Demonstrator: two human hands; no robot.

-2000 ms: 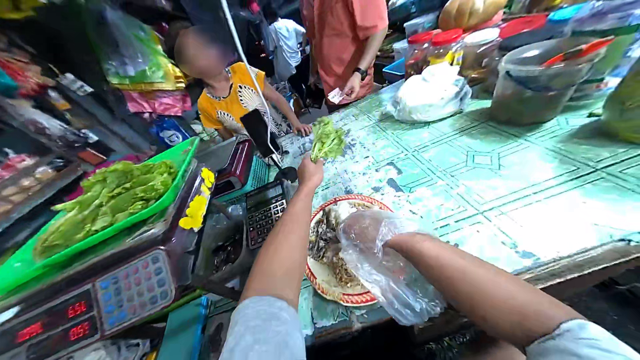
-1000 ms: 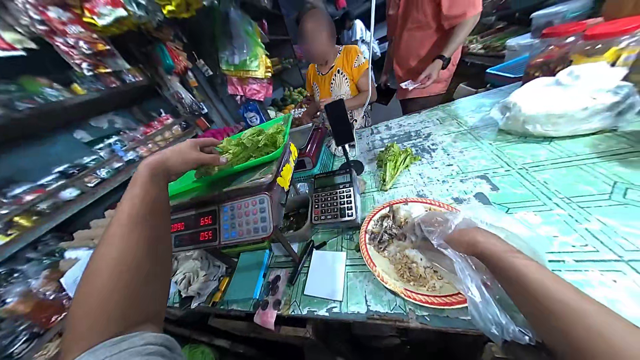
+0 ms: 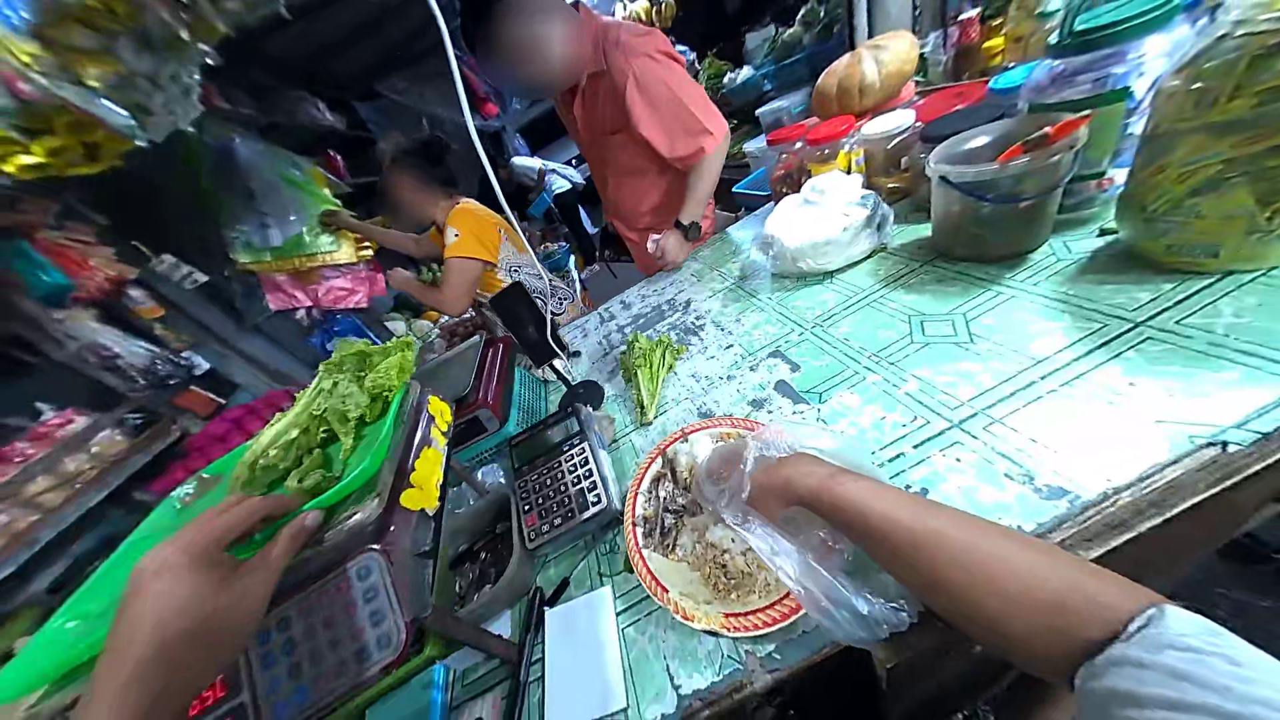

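Note:
My left hand (image 3: 215, 575) grips the near rim of a green plastic tray (image 3: 130, 590), which rests on a digital weighing scale (image 3: 330, 630). Leafy lettuce (image 3: 335, 415) lies in the tray, just beyond my fingers. My right hand (image 3: 745, 480), inside a clear plastic bag (image 3: 815, 560), is over a red-rimmed plate (image 3: 650, 570) of rice and what looks like fish; its fingertips are blurred by the plastic. A small bunch of lettuce (image 3: 650, 375) lies on the green-patterned table beyond the plate. A calculator (image 3: 560, 480) stands left of the plate.
A phone on a stand (image 3: 530, 325), a white pad (image 3: 583, 655) and a coin container (image 3: 490, 565) are near the scale. A white plastic bag (image 3: 828, 225), a grey bucket (image 3: 1000, 190) and lidded jars (image 3: 830, 150) stand at the back. Two people are beyond the table.
My left hand held a lettuce bunch over the table two seconds ago, let it go there, and moved to the tray. The person in yellow now reaches toward hanging bags.

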